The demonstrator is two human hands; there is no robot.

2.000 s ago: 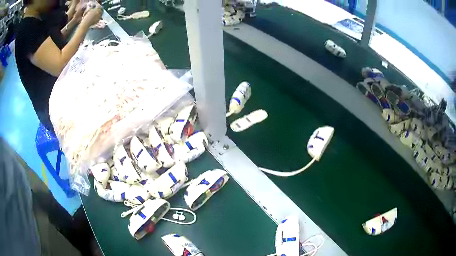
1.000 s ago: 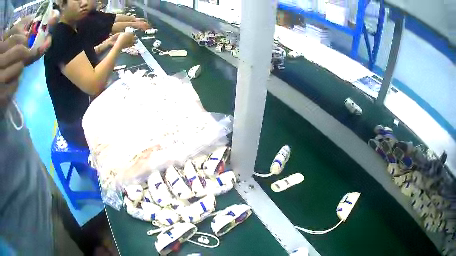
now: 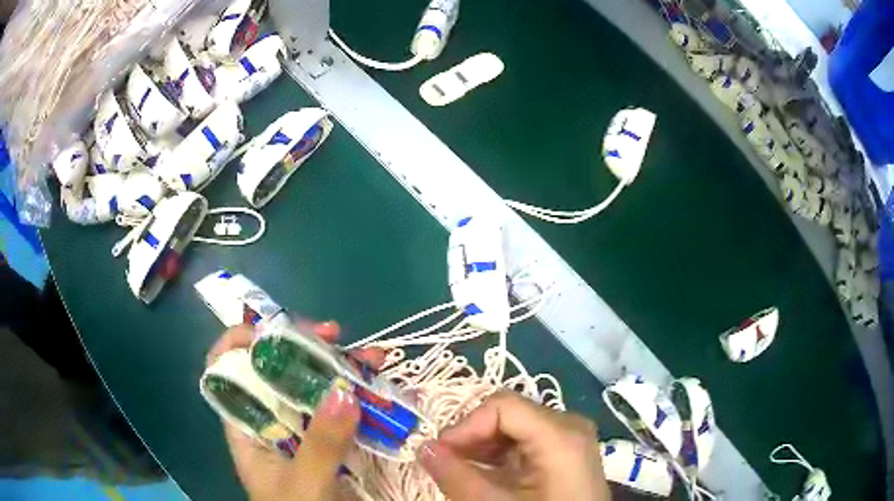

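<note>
My left hand is at the lower middle and holds two open half-assembled units side by side. One open unit shows a green circuit board at its upper end and a blue block at its lower end. The other open unit shows green inside and is partly covered by my fingers. My right hand pinches at the blue-block end of the first unit; what is between its fingertips is too small to tell. A tangled heap of off-white cord loops lies behind and between my hands.
White printed units are piled at the upper left beside a clear bag of cords. A metal rail runs diagonally, with a unit resting on it. The green belt beyond carries scattered units and a plain back cover.
The view has turned down to the bench. Both hands now show at the lower middle with two open units; one second ago blurred fingers held a unit at the upper left.
</note>
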